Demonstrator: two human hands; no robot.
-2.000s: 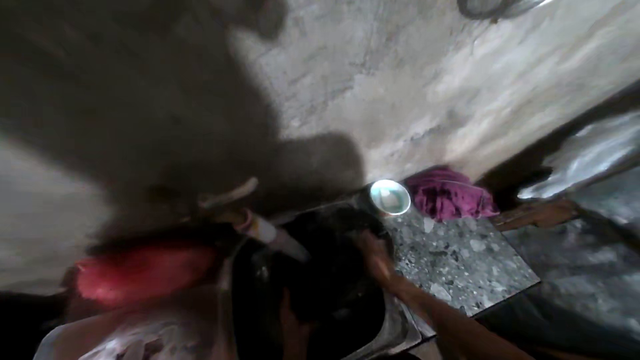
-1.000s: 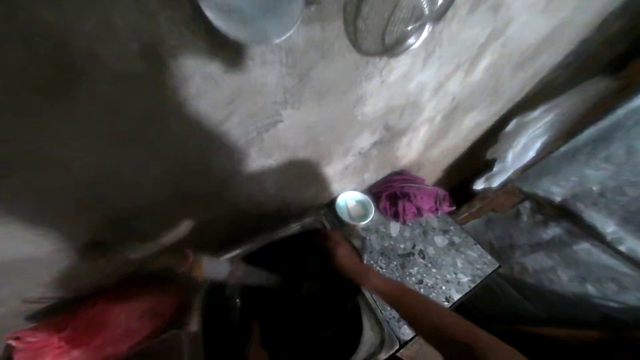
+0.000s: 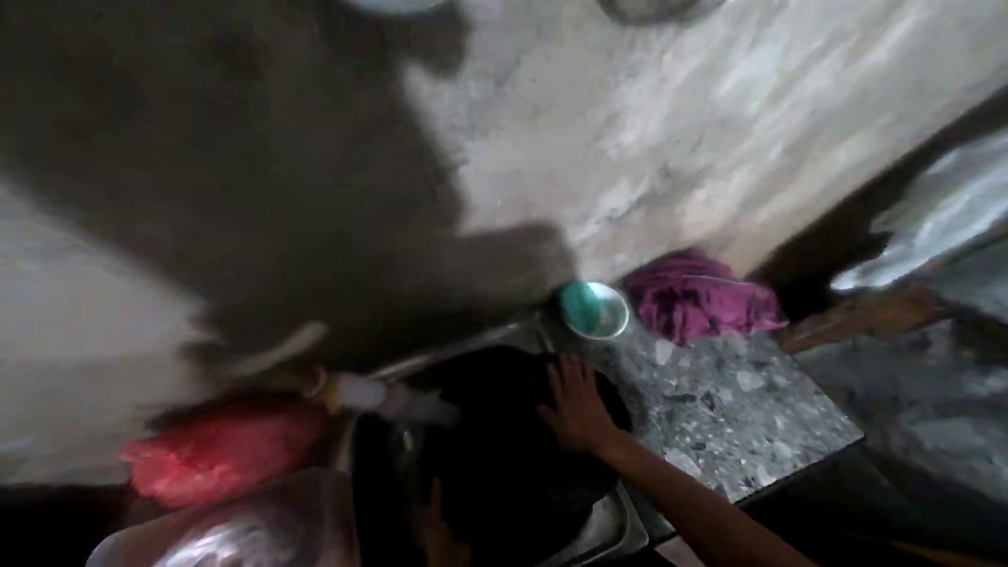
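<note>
A large dark round object, perhaps a pan (image 3: pixel 512 472), fills most of the metal sink (image 3: pixel 610 524). My right hand (image 3: pixel 581 405) lies spread on its right part, with the fingers apart. My left hand (image 3: pixel 442 524) is low in the view at its left side, dim and partly cut off by the frame, so its grip does not show. A tap with a pale spout extension (image 3: pixel 386 398) reaches over the sink from the left. A white-rimmed bowl (image 3: pixel 614 311) with something green in it stands at the sink's back right corner.
A purple cloth (image 3: pixel 701 299) lies by the wall on the speckled stone counter (image 3: pixel 732 409). Left of the sink are a red plastic bag (image 3: pixel 228 449) and a translucent container (image 3: pixel 236 528). Plastic sheeting (image 3: pixel 921 220) is at the right.
Something green now shows in the bowl, where the earlier frames show only a pale inside. The dark round object stands out more clearly in the sink under my right hand.
</note>
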